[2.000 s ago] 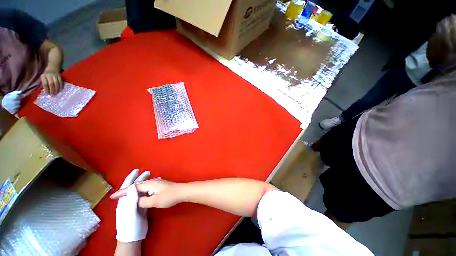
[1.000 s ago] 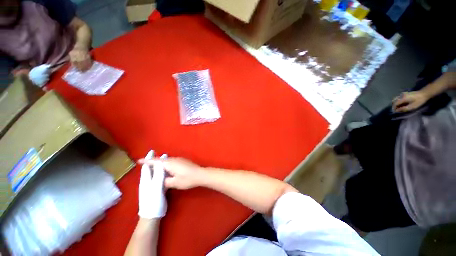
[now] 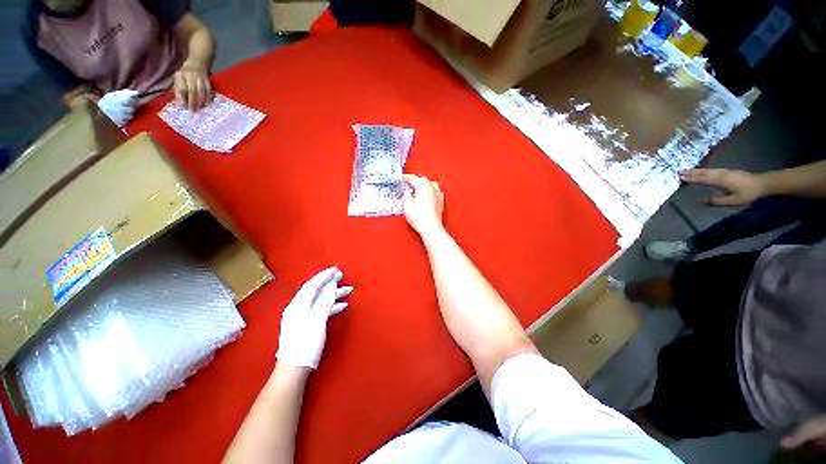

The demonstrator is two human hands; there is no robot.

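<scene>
A bagged part (image 3: 377,168), a bubble bag with a dark dotted core, lies on the red table cover (image 3: 507,245) in front of me. My bare right hand (image 3: 423,203) reaches to its right edge, with thumb and fingertips at the bag's lower right side; whether they pinch it cannot be told. My left hand (image 3: 311,317), in a white glove, is over the red cover, empty, fingers apart. A stack of empty bubble bags (image 3: 136,335) spills from an open carton at the left.
The bag supply carton (image 3: 172,204) stands at the left. Another person's hand (image 3: 193,86) touches a bubble bag (image 3: 217,122) at the back left. A large open carton (image 3: 534,45) stands at the back beside a white-patched board (image 3: 616,100). Another person stands at the right.
My hands have parted. My right hand has moved forward to the bagged part, and my left has opened. The view has shifted, and the person at the right now reaches a hand to the board's edge.
</scene>
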